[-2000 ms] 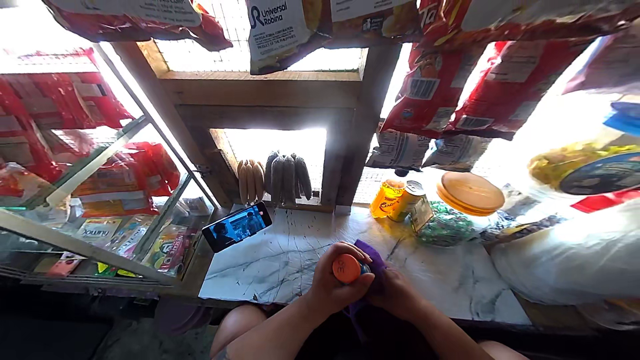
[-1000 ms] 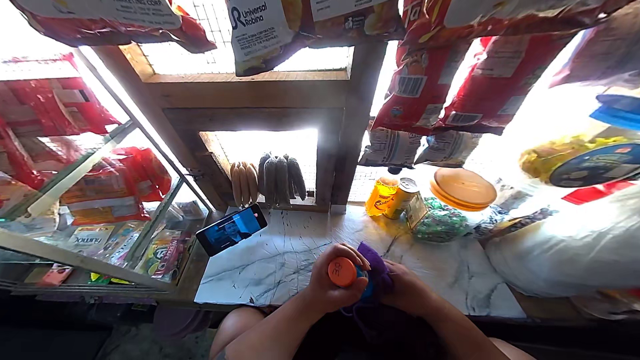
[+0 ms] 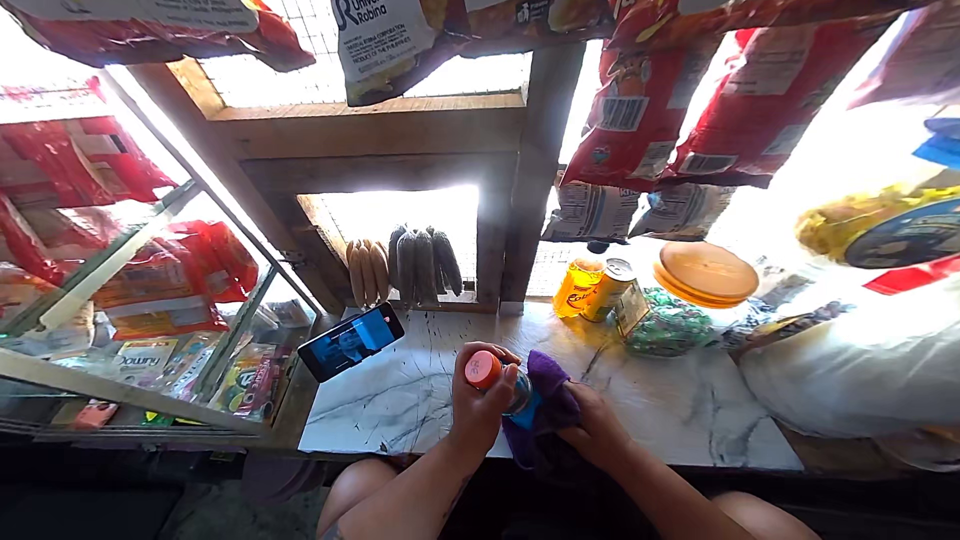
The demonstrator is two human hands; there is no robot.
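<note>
My left hand (image 3: 480, 397) is closed around a small bottle near its orange-red cap (image 3: 483, 369); the clear, partly blue bottle body (image 3: 523, 397) shows between my hands, tilted. A purple cloth (image 3: 553, 397) is gripped in my right hand (image 3: 596, 427) and lies against the lower part of the bottle. Both hands are over the front edge of a marble-patterned counter (image 3: 390, 405). Some fingers are hidden by the cloth and the bottle.
A smartphone (image 3: 351, 341) leans at the counter's left, beside a glass display case (image 3: 135, 390). At the back right stand a yellow bottle (image 3: 577, 287), a can (image 3: 609, 289) and a jar with an orange lid (image 3: 707, 270). Snack packs (image 3: 637, 112) hang overhead.
The purple cloth and my right hand have shifted slightly around the bottle, and more of the bottle's body shows between my hands. My left hand keeps its hold.
</note>
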